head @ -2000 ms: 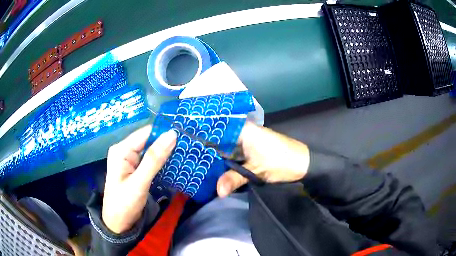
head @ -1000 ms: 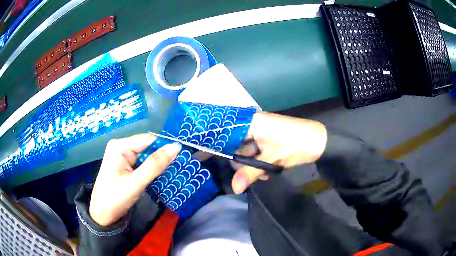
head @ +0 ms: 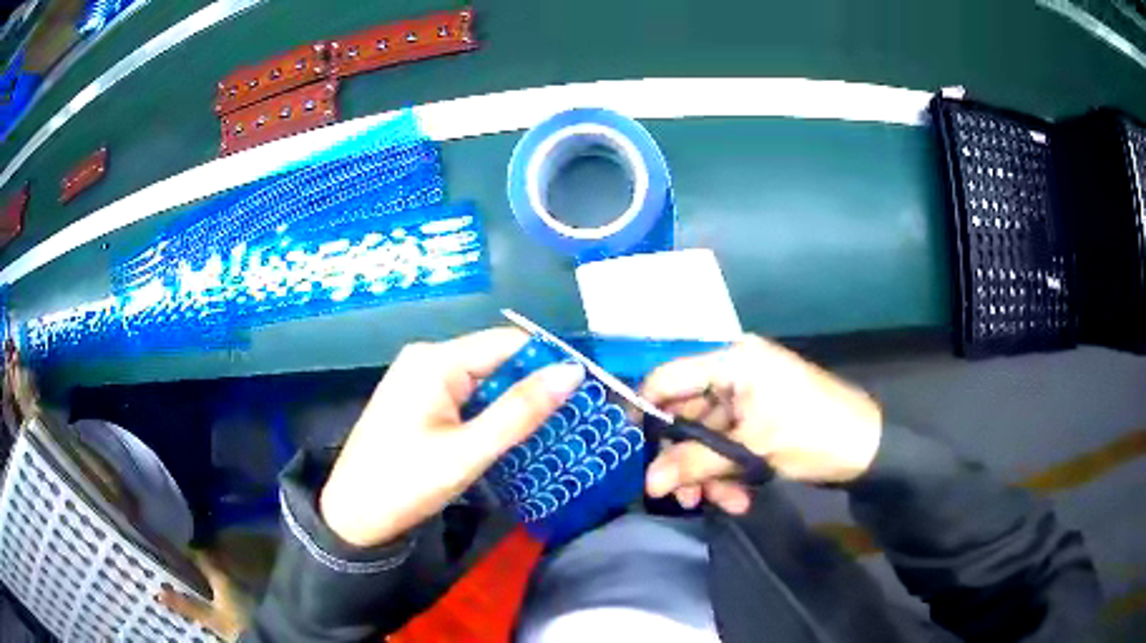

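Observation:
My left hand point(head: 440, 433) pinches the blue die-cut sheet point(head: 572, 459), which shows rows of pale crescents and hangs over my lap. My right hand point(head: 767, 421) holds the scissors point(head: 603, 377) by their black handles, with the silver blades lying across the sheet beside my left thumb. The blades look nearly closed. The blue sticker roll point(head: 518, 189) lies on the green surface beyond my hands. A white backing paper point(head: 660, 295) lies at its near side. Cut strips point(head: 314, 270) lie flat to the left of the roll, with strong glare.
Red-orange bars point(head: 402, 44) lie beyond the white lengthwise strip point(head: 779, 101). Black component trays point(head: 1012, 226) stand at the right. A pale perforated panel point(head: 88, 540) is at the lower left, with part of another person's hand point(head: 216, 603) beside it. The green surface's near edge runs behind my hands.
The view has shifted, so the roll, strips and trays appear further right and lower. The scissor blades have closed across the sheet. The red-orange bars have moved right along the line.

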